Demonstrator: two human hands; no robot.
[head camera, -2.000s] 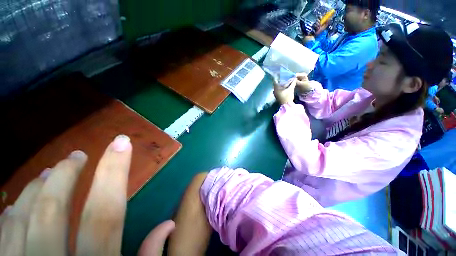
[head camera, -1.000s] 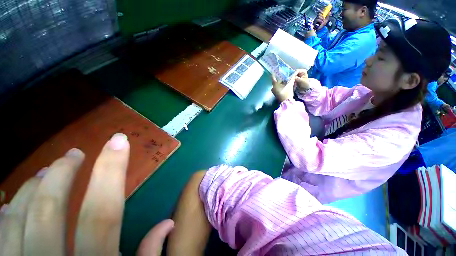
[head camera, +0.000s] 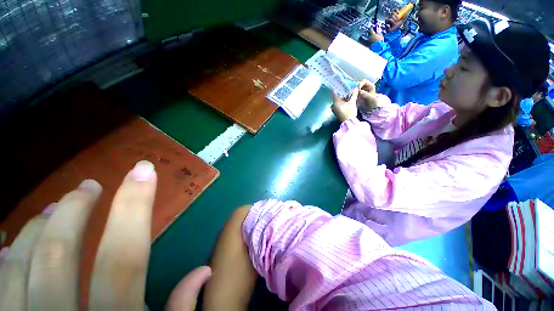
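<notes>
My left hand (head camera: 115, 243) is large and close at the lower left, cut off by the bottom edge. Its back and nails show, the fingers are apart, and no object is seen in it. It appears in front of a reddish-brown board (head camera: 173, 176) with dark marks; I cannot tell if it touches it. My right hand is out of the picture; only my bare forearm (head camera: 228, 261) and rolled pink striped sleeve (head camera: 328, 249) show at the bottom centre. No work piece shows at my hands.
A second brown board (head camera: 255, 79) lies farther back, with a patterned sheet (head camera: 294, 91) over its edge. A person in pink (head camera: 425, 176) at my right holds a patterned sheet (head camera: 334, 76) by an upright white card (head camera: 358, 58). Stacked white-and-red items (head camera: 534, 237) stand lower right.
The neighbour's patterned sheet, first low and bunched at the fingers, now extends up and left from them. The blue-clad person's hands have shifted slightly. My left hand has barely moved.
</notes>
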